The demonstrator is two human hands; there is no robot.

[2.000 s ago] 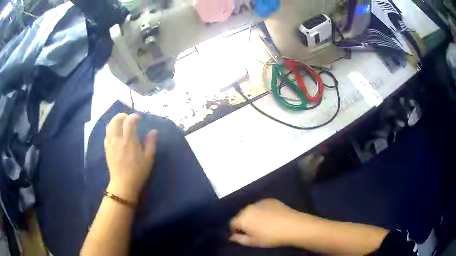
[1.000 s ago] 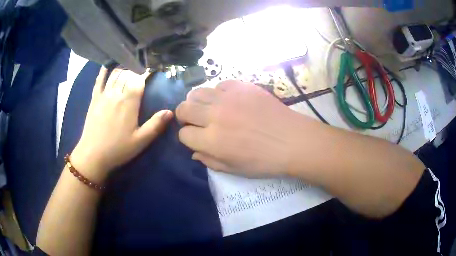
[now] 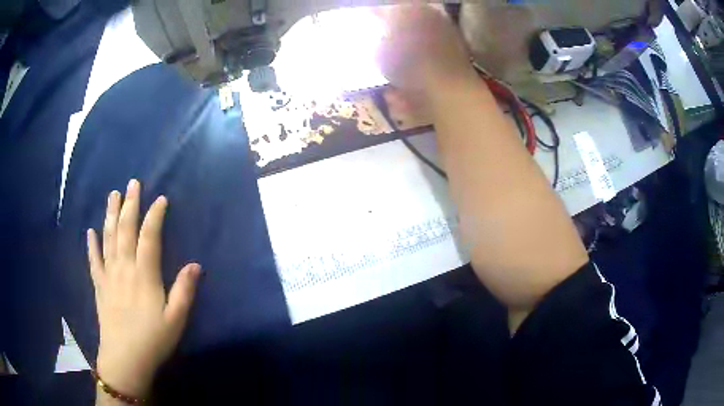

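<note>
A navy cloth panel lies flat on the table and under the sewing machine head. My left hand rests flat on the panel at lower left, fingers spread and holding nothing. My right hand reaches up under the machine arm, near the bright lamp light. Glare and blur hide its fingertips, so I cannot tell whether it holds anything. The red scissors handle shows partly behind my right forearm.
The worn machine bed plate crosses the white table, which has ruler markings along its front. A black cable runs behind my forearm. A small white box-shaped device and a white label strip are at right.
My right hand has left the cloth by the needle area and moved up and right under the machine arm. My left hand has slid back and down, away from the machine head.
</note>
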